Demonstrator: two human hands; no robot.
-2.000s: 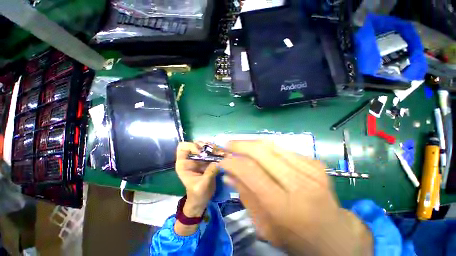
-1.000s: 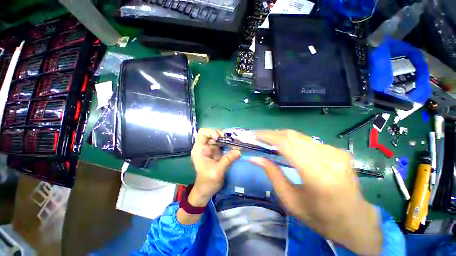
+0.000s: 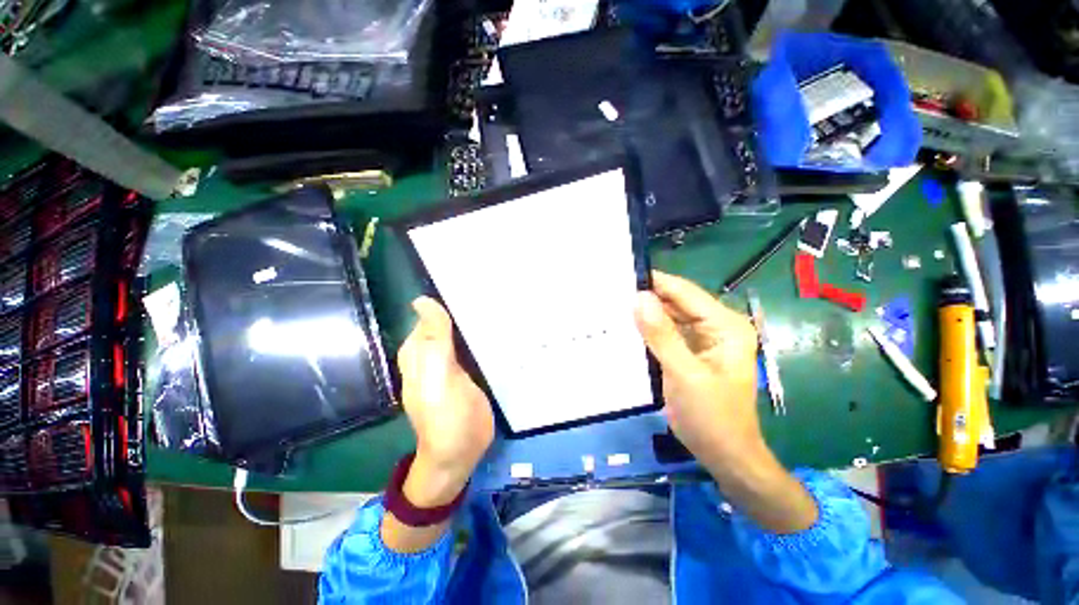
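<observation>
A tablet (image 3: 538,301) with a black border and a lit white screen faces me, tilted, over the front part of the green bench. My left hand (image 3: 444,396) holds its lower left edge, and my fingers are partly hidden behind it. My right hand (image 3: 706,360) grips its right edge, with the thumb at the border. A dark panel with small white stickers (image 3: 588,463) lies below the tablet at the bench edge, partly covered by it.
Film-wrapped tablets (image 3: 284,331) lie at left, beside red-and-black trays (image 3: 71,343). A dark tablet (image 3: 609,112) lies behind. At right are a blue bin (image 3: 890,101), red pieces (image 3: 826,286), tweezers (image 3: 767,355), a black pen-like tool (image 3: 763,257) and a yellow-orange screwdriver (image 3: 964,384).
The tablet has turned from edge-on to face me, and its lit white screen now shows. My right hand has moved to its right edge. The camera view has shifted.
</observation>
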